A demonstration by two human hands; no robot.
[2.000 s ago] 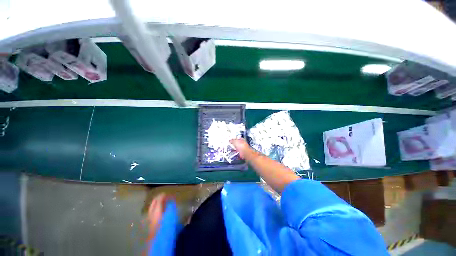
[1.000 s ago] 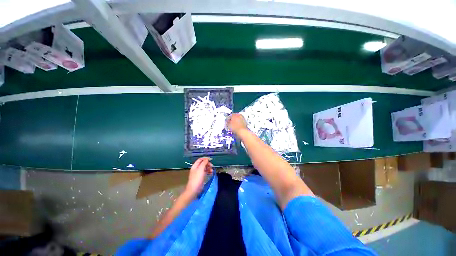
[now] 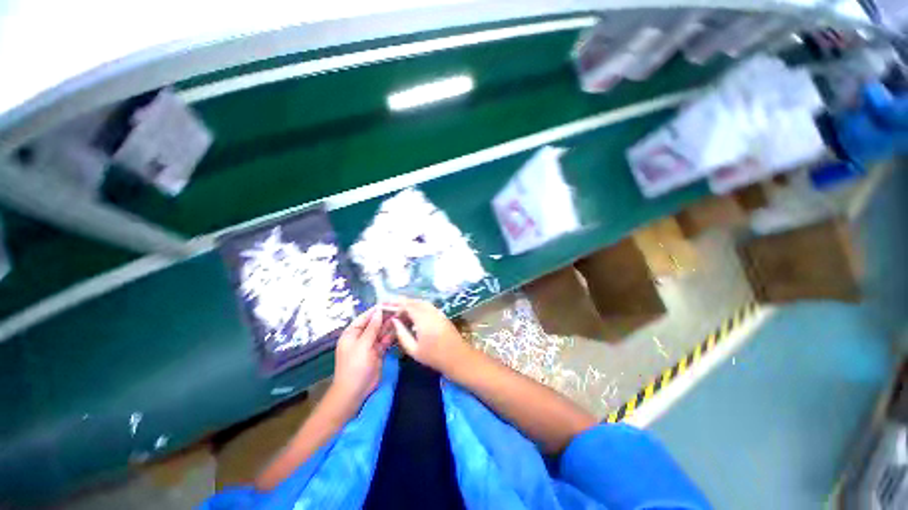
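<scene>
My left hand and my right hand are together at the bench's near edge, fingertips meeting. A small white piece seems to be between their fingers, but blur hides its shape and which hand grips it. The dark parts tray, left of my hands, holds a loose pile of white strips. The clear plastic bag, full of white pieces, lies just beyond my hands. A retail box stands right of the bag.
More retail boxes stand farther right on the bench. Others line the far lane, one at upper left. A white post and shelf edge cross above. Open cartons and white scraps lie below. A blue-clothed person is at far right.
The view has turned to the right. My right hand has left the tray and come together with my left hand at the near edge. A person's blue-clothed part now shows at far right.
</scene>
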